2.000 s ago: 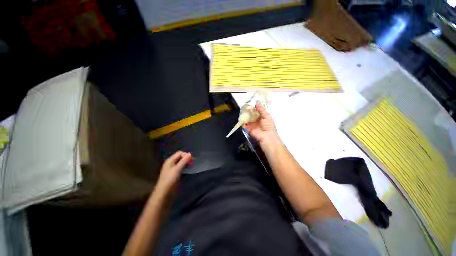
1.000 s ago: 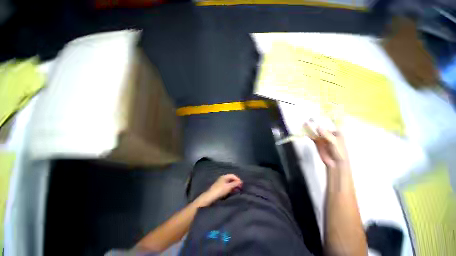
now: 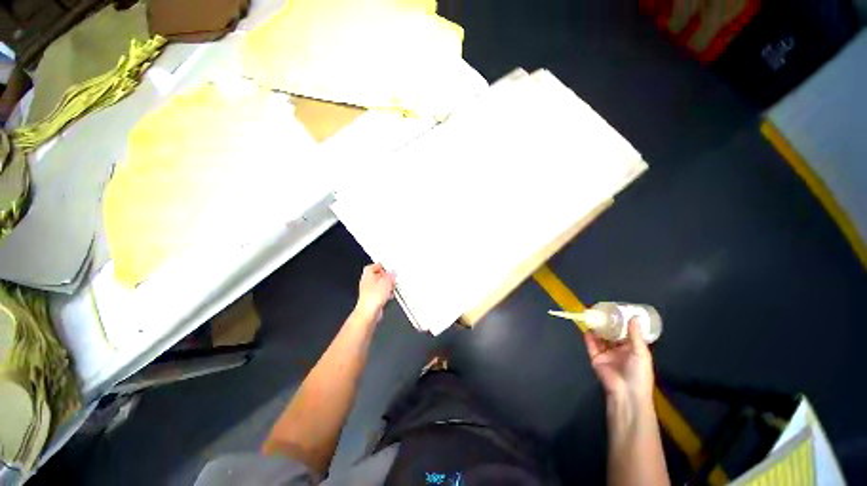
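A stack of white boards (image 3: 494, 190) lies on a brown carton (image 3: 542, 262) in front of me, its corners uneven. My left hand (image 3: 377, 287) is at the stack's near left edge, with the fingers on the edge of the boards; how many boards it grips cannot be told. My right hand (image 3: 620, 353) holds a translucent glue bottle (image 3: 631, 323) above the floor, right of the stack. The bottle lies sideways with its pale nozzle pointing left.
A white table (image 3: 238, 249) at left holds yellow leather panels (image 3: 181, 180), yellow strips (image 3: 100, 87), olive leather pieces (image 3: 81, 47) and a brown piece (image 3: 195, 17). A strip-covered board (image 3: 789, 467) shows at lower right. Red items (image 3: 699, 19) stand at upper right.
The view has swung left to the board stack and the leather table. My left hand has moved from near my body to the stack's edge. My right hand still holds the bottle, now away from the right table.
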